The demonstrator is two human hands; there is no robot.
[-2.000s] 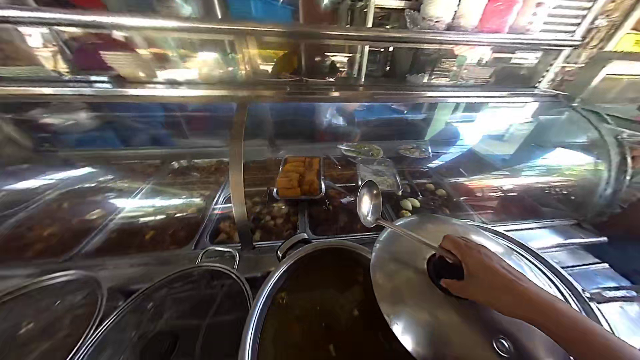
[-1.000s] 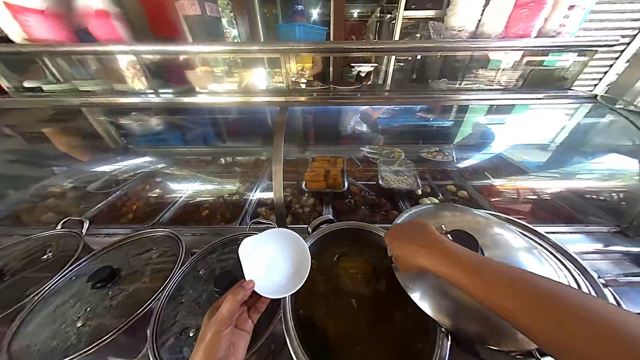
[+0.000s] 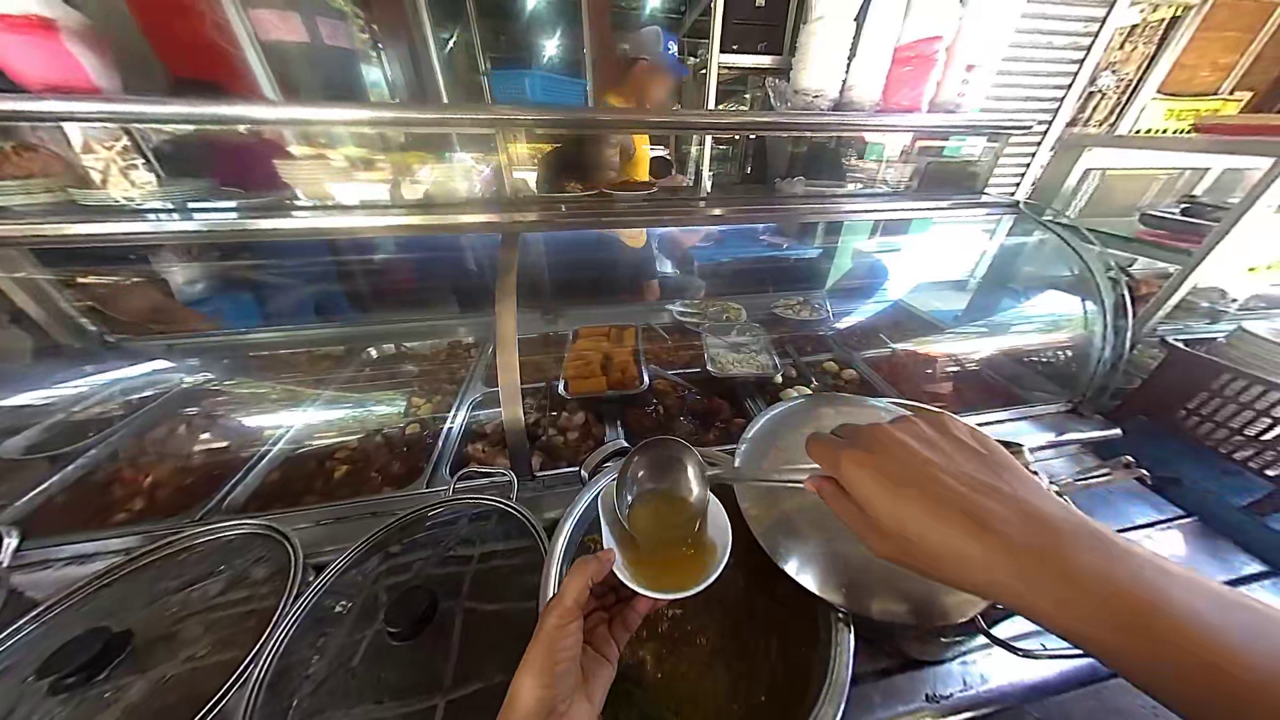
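My left hand holds a small white bowl by its lower left side, over an uncovered pot of brown broth. My right hand grips the handle of a metal ladle. The ladle's cup is tipped over the bowl, and yellowish broth lies in the bowl beneath it. A round metal lid is under my right hand, leaning over the pot's right side; its knob is hidden.
Glass-lidded pots stand at the left. Beyond the pots, a curved glass display case covers food trays, one with golden rolls. A plastic crate is at the right. A person in a cap stands behind the glass.
The white bowl was empty a second ago and now holds broth. My right hand was by the lid's knob and now works the ladle at the bowl.
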